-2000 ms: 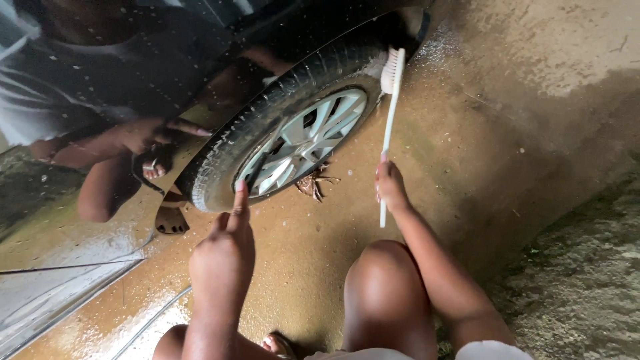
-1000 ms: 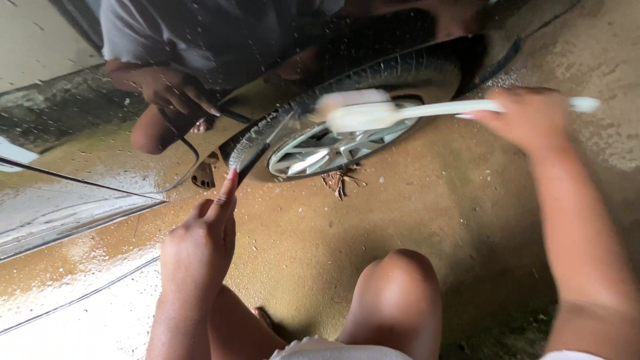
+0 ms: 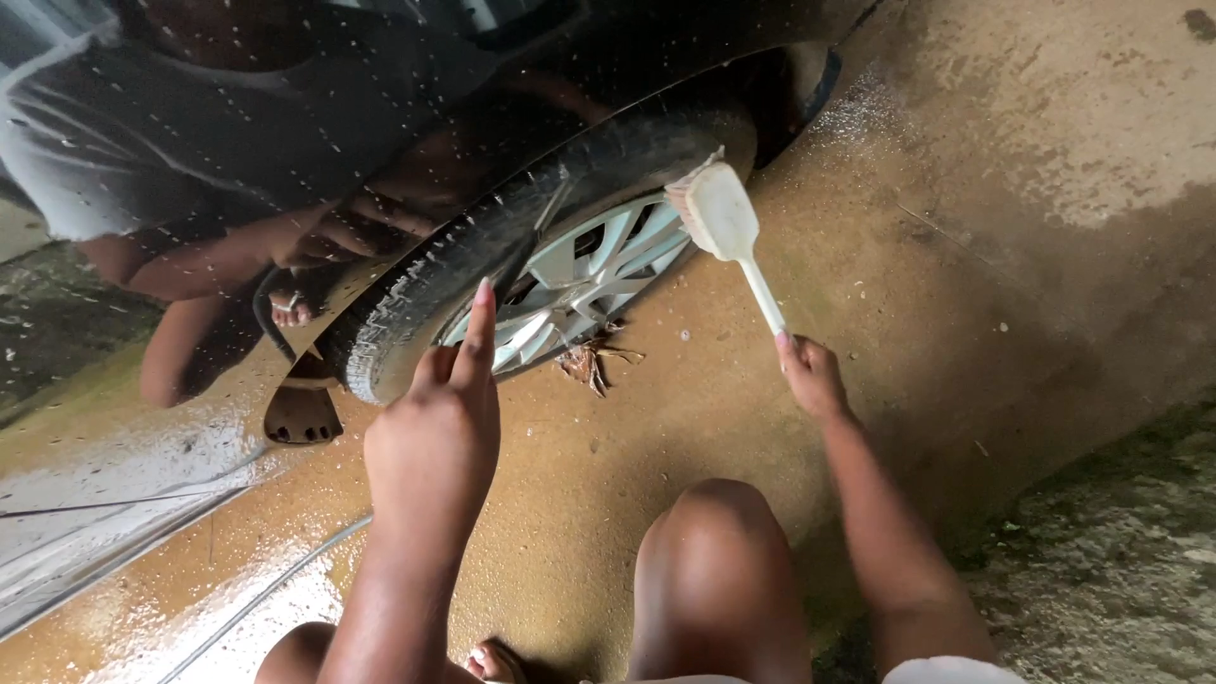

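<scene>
A white long-handled scrub brush is in my right hand, shut around the handle's lower end. Its bristles meet the tire's sidewall beside the silver alloy wheel rim. My left hand is closed, index finger extended, in front of the lower left part of the black car tire. It appears to grip a hose, mostly hidden by the hand; a dark slender end shows past the fingertip, and a thin streak like water reaches the tire. The hose's grey length lies on the ground.
The glossy black car body, dotted with drops, fills the upper left and mirrors the person. Wet brown concrete runs beside the wheel. Dry leaves lie under the rim. A rough mossy strip borders the lower right. My knee is near the bottom.
From one second ago, the brush has gone from lying across the rim to the tire's right side, its handle now pointing down. My left hand stays near the tire's left part. The view has shifted.
</scene>
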